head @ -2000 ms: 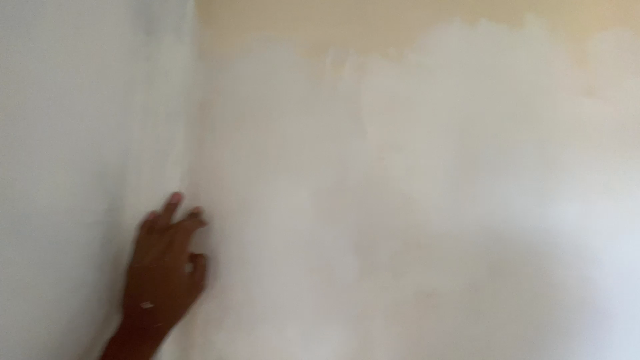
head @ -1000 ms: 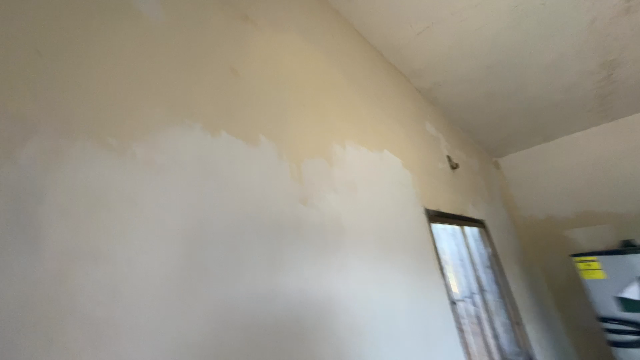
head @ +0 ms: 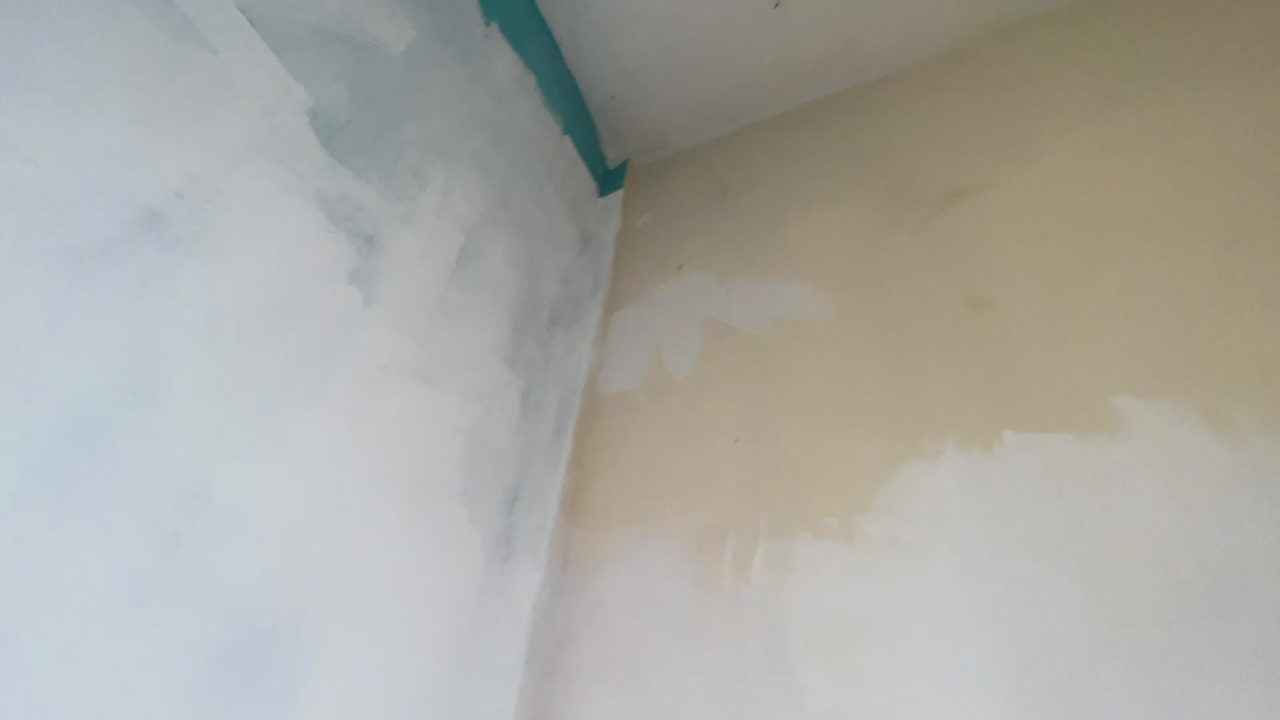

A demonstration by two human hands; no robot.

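Observation:
Neither my left hand nor my right hand shows in the head view now. Two painted walls meet at a corner that runs down the middle of the view. White paint covers much of the left wall (head: pixel 300 480), with grey-green and bluish patches showing through. The right wall (head: pixel 1050 250) is beige in its upper part, and a white painted area (head: pixel 1020 600) with a ragged upper edge lies below. A separate small white patch (head: pixel 720 305) sits on the beige close to the corner.
Above the walls is an off-white ceiling (head: pixel 780 60). A teal painted strip (head: pixel 555 85) runs along the top of the left wall and ends at the corner, where both walls meet the ceiling.
A hand seen near the wall corner two seconds ago is out of view now. The view has swung from a window and another part of the room to the upper corner.

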